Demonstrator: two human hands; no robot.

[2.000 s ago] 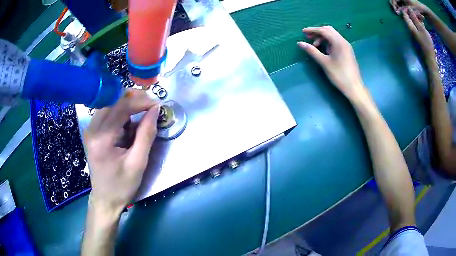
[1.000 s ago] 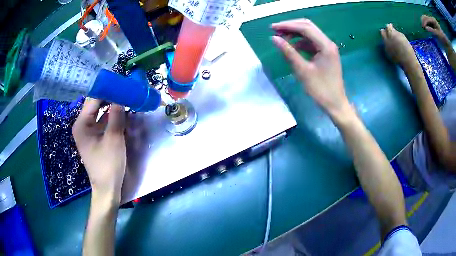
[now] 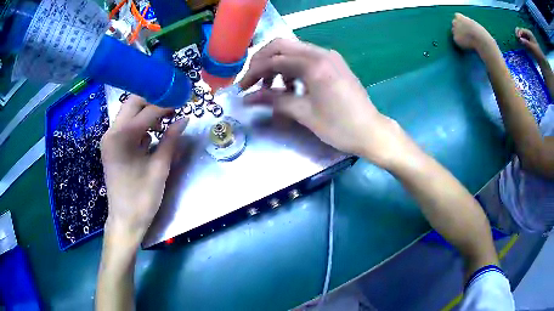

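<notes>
The spindle, a brass-coloured centre on a pale disc, stands in the silver machine plate. Several small rings lie behind it. The red-filled syringe points down just behind the spindle; the blue syringe comes in from the left. My left hand is over the plate's left side, fingers bent near the rings; whether it pinches a ring cannot be told. My right hand is over the plate's right back, blurred, fingers curled beside the red syringe; its fingertips' contents cannot be made out.
A blue tray full of dark rings is left of the plate. A grey cable runs down the green bench front. Another person's arms are at the right by a blue tray of small parts. Orange tubing is behind.
My right hand has moved left from the green bench to over the plate. My left hand has moved off the spindle to the left. More rings show behind the spindle.
</notes>
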